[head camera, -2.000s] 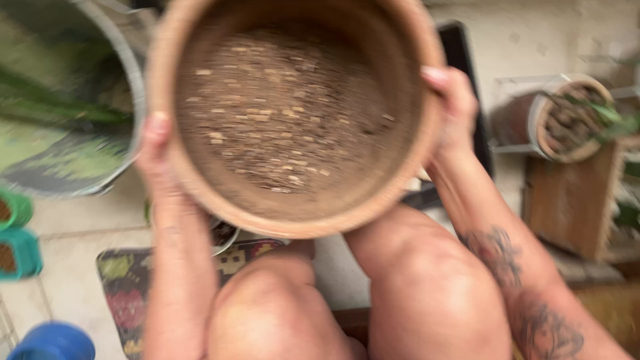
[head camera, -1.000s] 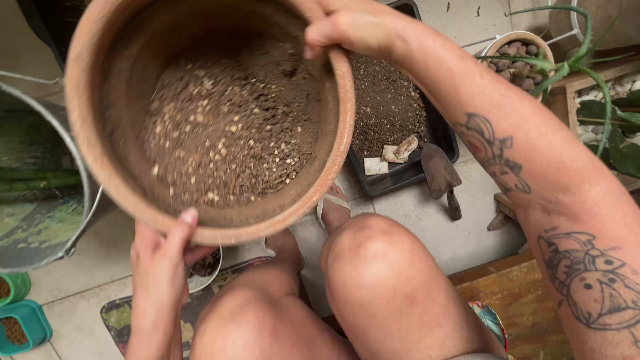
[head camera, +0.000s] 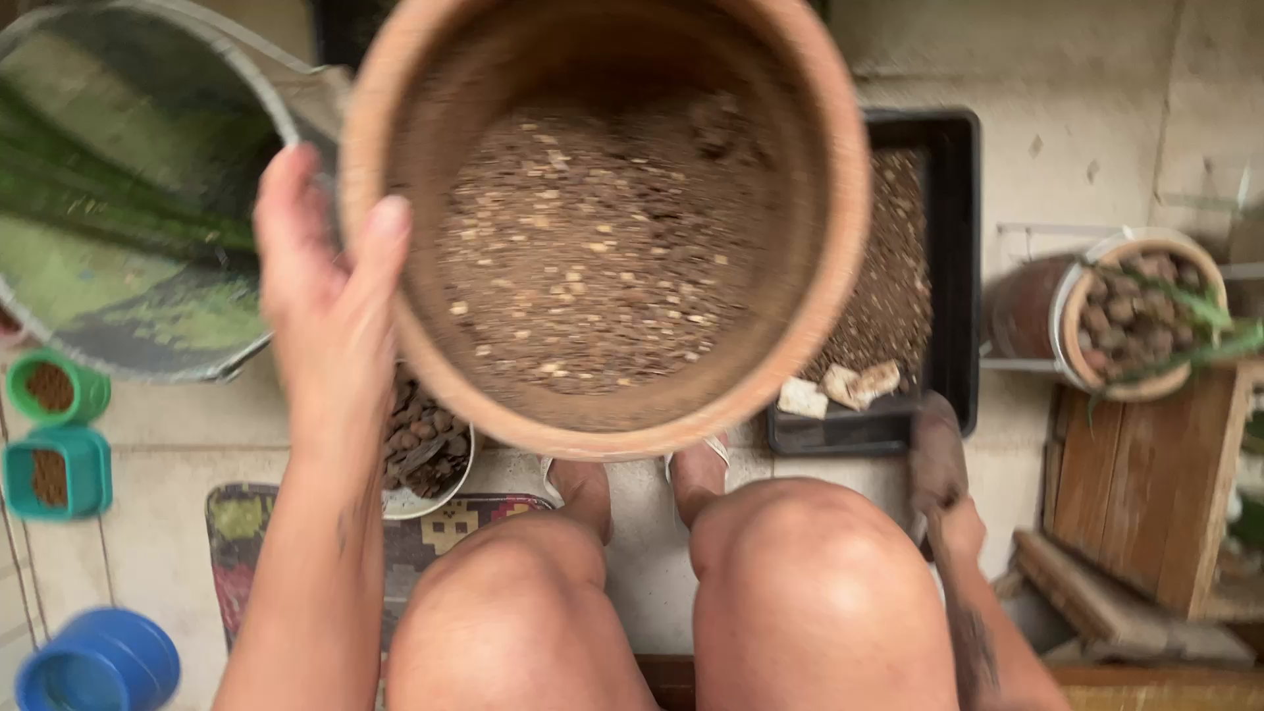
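My left hand (head camera: 331, 286) grips the left rim of a large terracotta pot (head camera: 612, 444), thumb over the rim. The pot is tilted toward me above my knees, and a brown soil mix with pale bits (head camera: 592, 257) lies inside. At the lower right my right hand (head camera: 960, 533) is closed around a garden trowel (head camera: 936, 449), its blade over the near right corner of a black plastic tray (head camera: 963, 286). That tray holds more soil mix (head camera: 894, 267) and several pale chunks (head camera: 859, 385), and the pot hides its left part.
A metal bucket (head camera: 148, 370) with long green leaves stands at the left. Near it are a green cup (head camera: 94, 387), a teal cup (head camera: 94, 474) and a blue cup (head camera: 128, 652). A white bowl (head camera: 415, 506) holds brown pieces. At the right are a potted plant (head camera: 1027, 306) and a wooden crate (head camera: 1126, 494).
My right hand has let go of the pot's rim and now holds the trowel, which lay beside the tray one second ago. My left hand has shifted up to the pot's left side.
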